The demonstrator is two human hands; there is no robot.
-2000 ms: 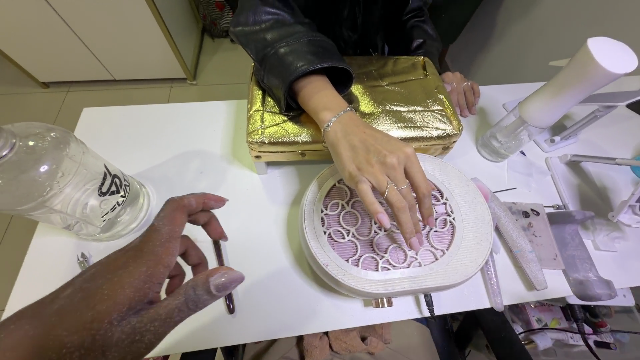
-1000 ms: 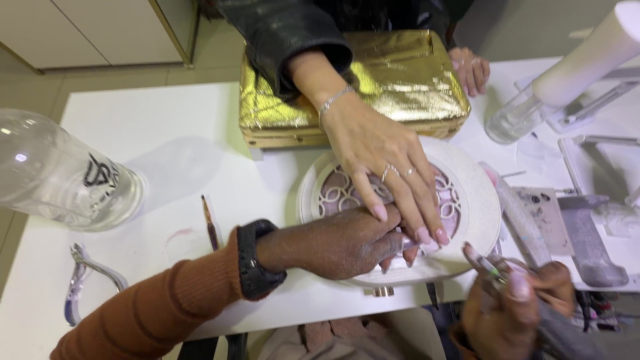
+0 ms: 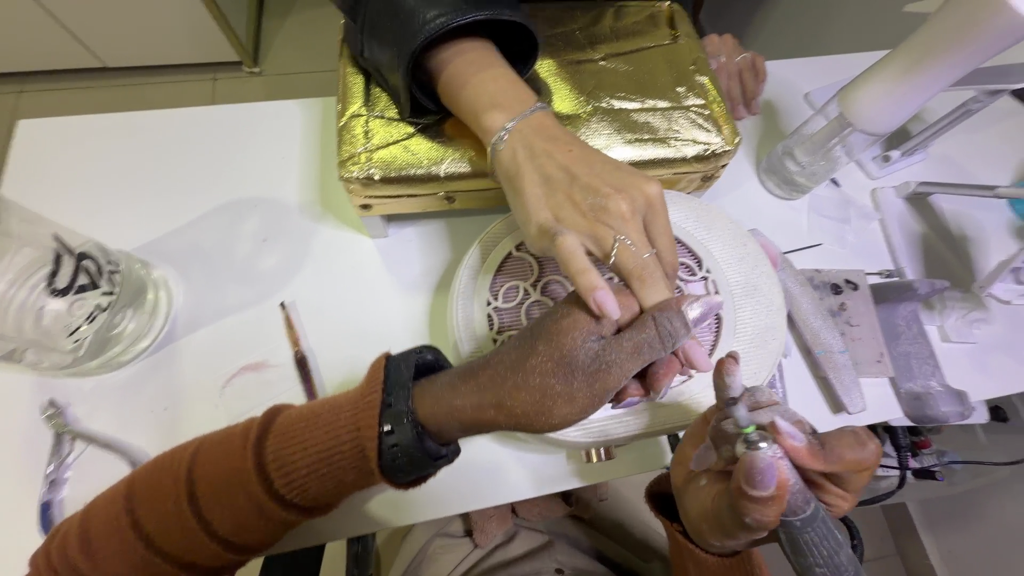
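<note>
My left hand [image 3: 552, 360], dusty and with a black watch at its wrist, holds the fingers of another person's hand [image 3: 592, 200] over a white round nail dust collector [image 3: 756, 296] with a patterned grille. That hand wears rings and a chain bracelet, and its forearm lies across a gold padded armrest [image 3: 624, 96]. My right hand [image 3: 776, 464] is closed around a grey electric nail drill [image 3: 812, 520] at the lower right, its tip pointing up beside the collector's rim. Powder coats my fingers and the drill.
Left on the white table [image 3: 160, 152] are a clear bottle [image 3: 80, 296], cuticle nippers [image 3: 60, 464] and a slim brush [image 3: 298, 356]. At the right lie a nail file [image 3: 820, 336], a dusty grey holder [image 3: 920, 352] and a lamp stand [image 3: 928, 136]. The person's other hand [image 3: 734, 74] rests behind the armrest.
My left hand has moved right from beside the bottle and taken hold of the person's fingers. My right hand has come into view with the nail drill.
</note>
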